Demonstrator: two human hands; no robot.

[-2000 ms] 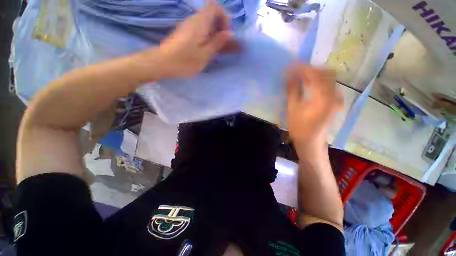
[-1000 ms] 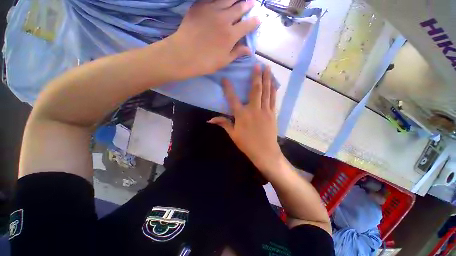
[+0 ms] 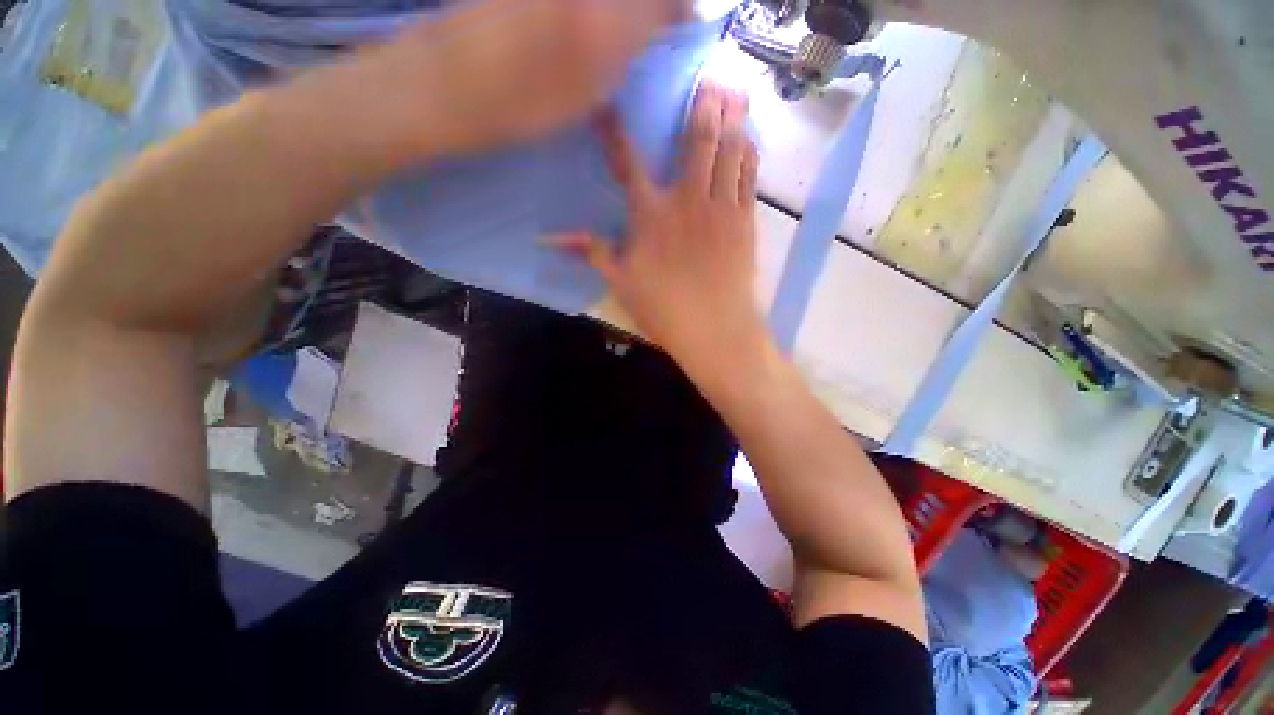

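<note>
A light blue garment piece (image 3: 489, 231) lies at the near left part of the machine table, left of the needle area. My right hand (image 3: 692, 238) lies flat on its right edge, fingers pointing up towards the lit presser foot area (image 3: 782, 49). My left hand (image 3: 580, 56) is over the cloth at the top, blurred; its fingers are not clear. The off-white sewing machine head (image 3: 1090, 84) with purple lettering is at the upper right.
Pale blue strips (image 3: 834, 210) hang across the table (image 3: 866, 307). A small green-and-blue item (image 3: 1087, 360) lies by the machine base. A red crate (image 3: 1076, 594) with blue cloth is below the table. More blue cloth (image 3: 56, 182) is at far left. Scraps lie on the floor.
The garment piece, lifted two seconds ago, now lies flat. My right hand has come down onto it and moved up towards the needle area. My left hand has shifted up.
</note>
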